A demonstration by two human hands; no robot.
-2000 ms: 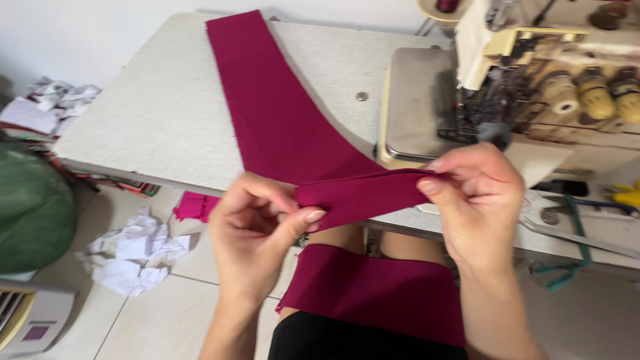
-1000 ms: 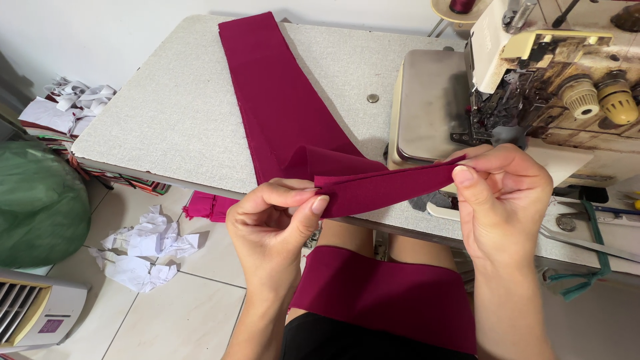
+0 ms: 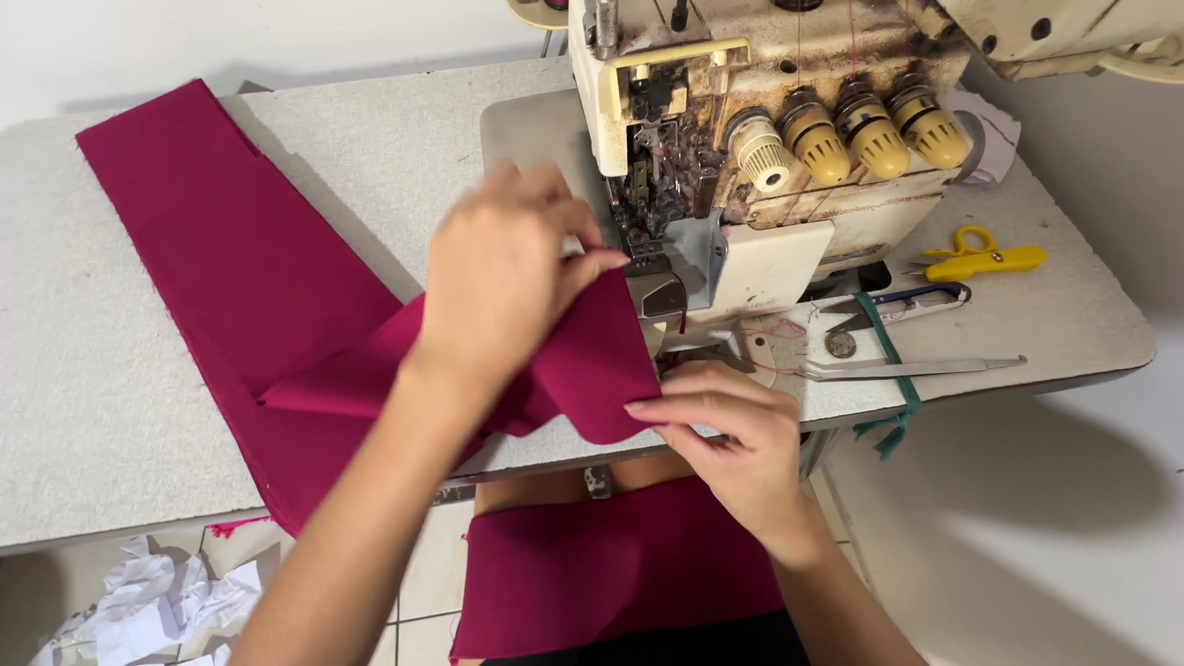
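A long magenta fabric strip (image 3: 250, 250) lies across the left of the table, and its near part rises into my hands. My left hand (image 3: 509, 268) pinches the upper corner of the fabric close to the presser foot of an overlock sewing machine (image 3: 694, 157). Lower down, my right hand (image 3: 731, 444) pinches the same edge between thumb and fingers, at the table's front edge. The edge runs between both hands, just left of the machine's front. Another magenta fabric piece (image 3: 610, 573) rests across my lap.
Right of the machine lie yellow thread snips (image 3: 985, 259), blue-handled snips (image 3: 911, 301), a round metal disc (image 3: 840, 344) and metal tweezers (image 3: 916, 368), with a green fabric tie (image 3: 890, 370) over the table edge. Crumpled white scraps (image 3: 157, 601) lie on the floor at left.
Both hands have carried the fabric edge from in front of the table to the machine's presser foot area. The left hand is now above the right. The view has shifted right.
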